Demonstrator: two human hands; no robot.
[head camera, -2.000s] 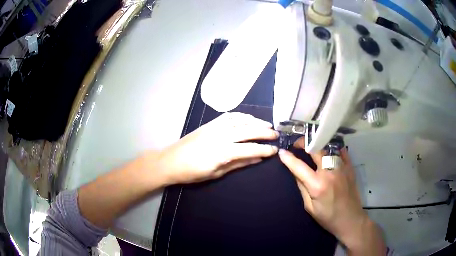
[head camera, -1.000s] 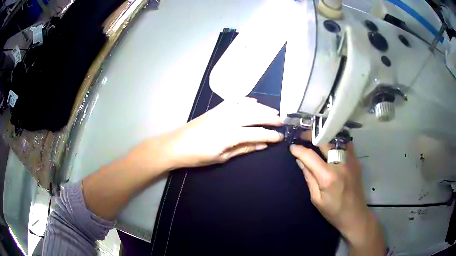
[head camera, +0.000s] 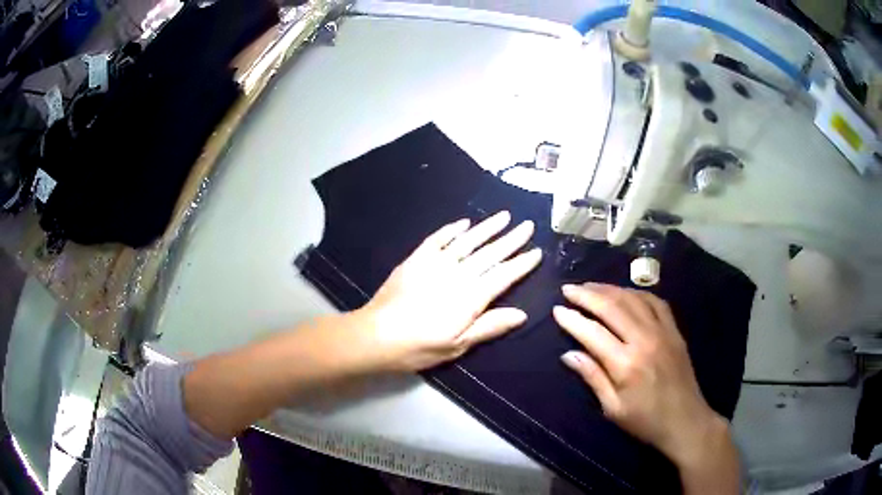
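The dark front panel (head camera: 387, 184) lies turned at a slant on the machine table, with its placket (head camera: 484, 392) and pale stitch line along the lower left edge. Part of it passes under the presser foot (head camera: 573, 253) of the lockstitch machine (head camera: 667, 145). My left hand (head camera: 455, 295) lies flat on the panel left of the needle area, fingers spread. My right hand (head camera: 629, 358) rests on the panel below the presser foot, fingers bent. The patch pocket's outline is hard to tell against the panel.
A tagged bundle of black pieces (head camera: 145, 126) lies on plastic-covered cardboard at the left. A measuring tape (head camera: 387, 459) runs along the table's front edge. A blue tube (head camera: 716, 24) arches behind the machine head. A dark piece (head camera: 867, 416) shows at the right edge.
The panel has turned, its top end now pointing up left and its placket running slantwise to the lower right. My left hand's fingers have spread flat. My right hand has moved slightly down from the needle.
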